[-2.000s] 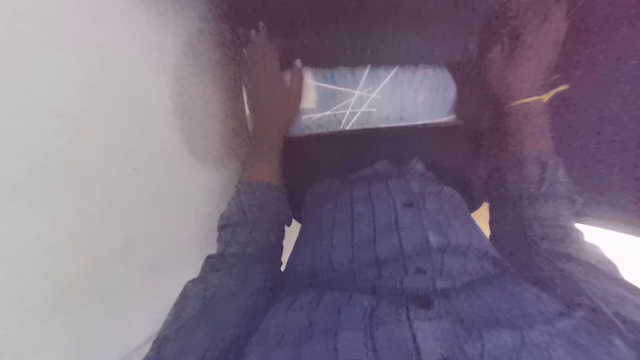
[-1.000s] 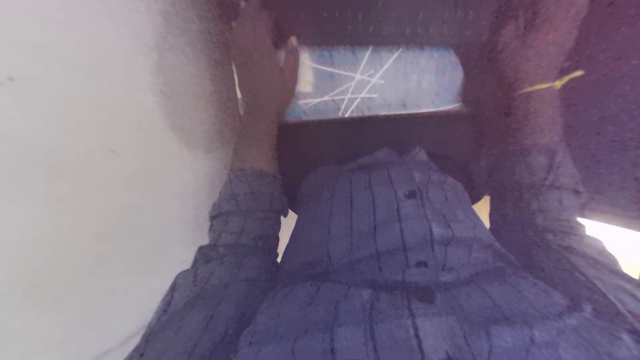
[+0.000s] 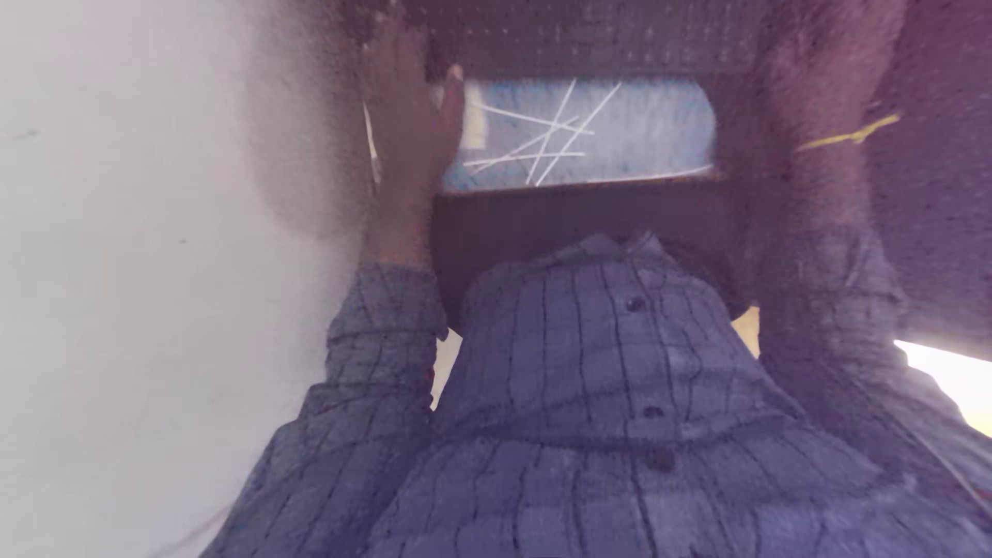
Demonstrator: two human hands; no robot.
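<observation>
My left hand [image 3: 411,108] lies along the left side of a dark panel or box [image 3: 573,217], its thumb apart from the other fingers and over the left end of a pale blue patch [image 3: 635,128]. Several thin white strips [image 3: 558,128] cross one another on this patch, and a cream piece [image 3: 474,120] is beside my thumb. At the upper right, my right hand [image 3: 821,46] is blurred and dim against the dark surface, its fingers not distinct. A yellow string [image 3: 860,136] circles that wrist. Whether either hand grips the dark thing is unclear.
A pale wall or similar flat surface [image 3: 139,232] fills the left side, close to my left arm. A dark purplish surface [image 3: 945,194] stands at the right. Bright light [image 3: 949,380] shows below it. My striped shirt fills the lower middle.
The pale blue patch and both hands sit slightly higher in view than two seconds ago. Otherwise, nothing has plainly changed.
</observation>
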